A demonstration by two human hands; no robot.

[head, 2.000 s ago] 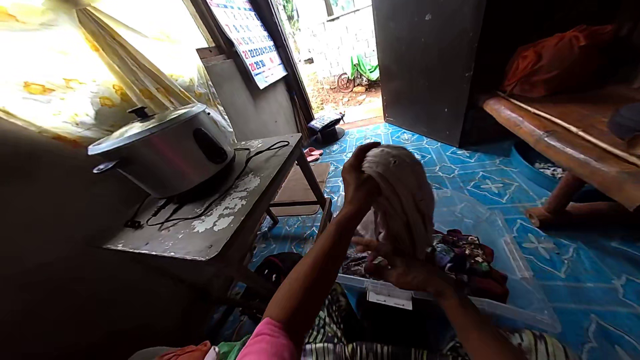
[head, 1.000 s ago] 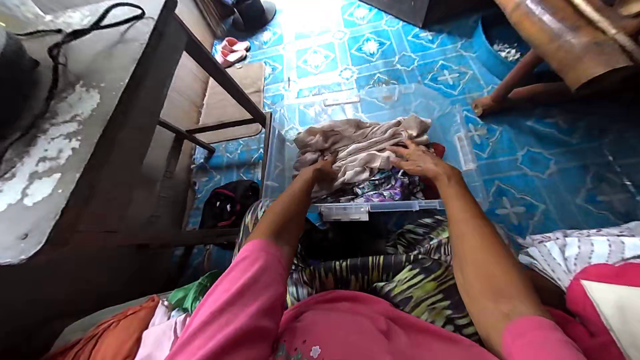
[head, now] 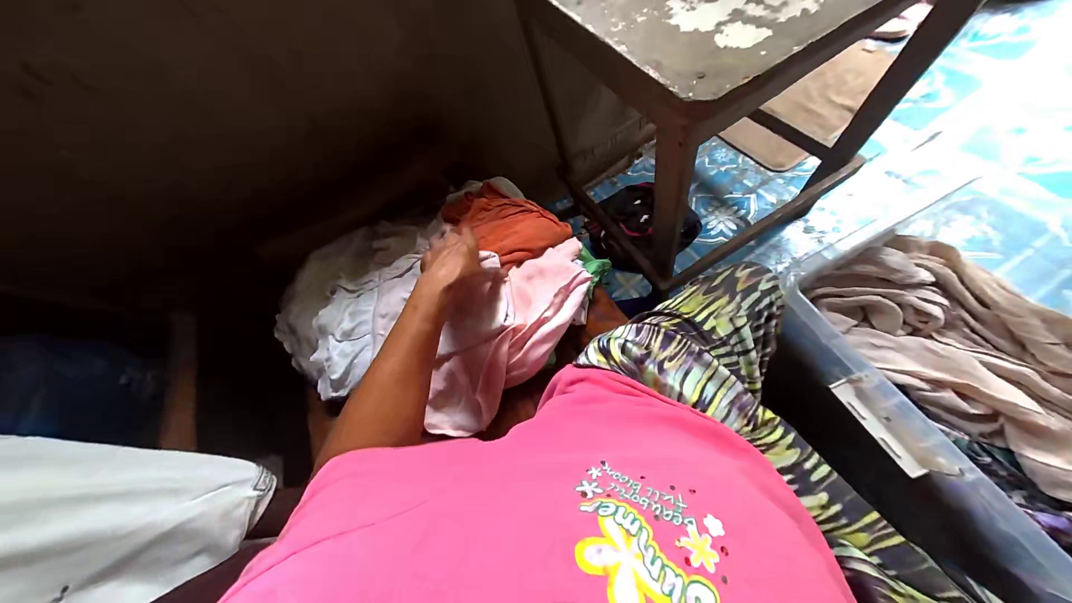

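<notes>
My left hand [head: 452, 258] touches a pile of clothes beside me, at the edge of an orange garment [head: 512, 224]. A pink garment [head: 543, 303] and a white garment [head: 362, 322] lie around it; whether the fingers grip any cloth cannot be told. My right hand is out of view. To the right stands a clear plastic box [head: 854, 373] with a beige cloth [head: 963, 335] spread over darker, patterned clothes.
A worn table [head: 670, 113] with metal legs stands ahead, a dark bag or bundle [head: 628, 213] by its leg. Behind me at the lower left lies a white cloth [head: 117, 511]. Blue patterned flooring [head: 724, 209] shows beyond.
The view has swung far to the left. My left hand has gone from the beige cloth in the box to the clothes pile; my right hand has left the view.
</notes>
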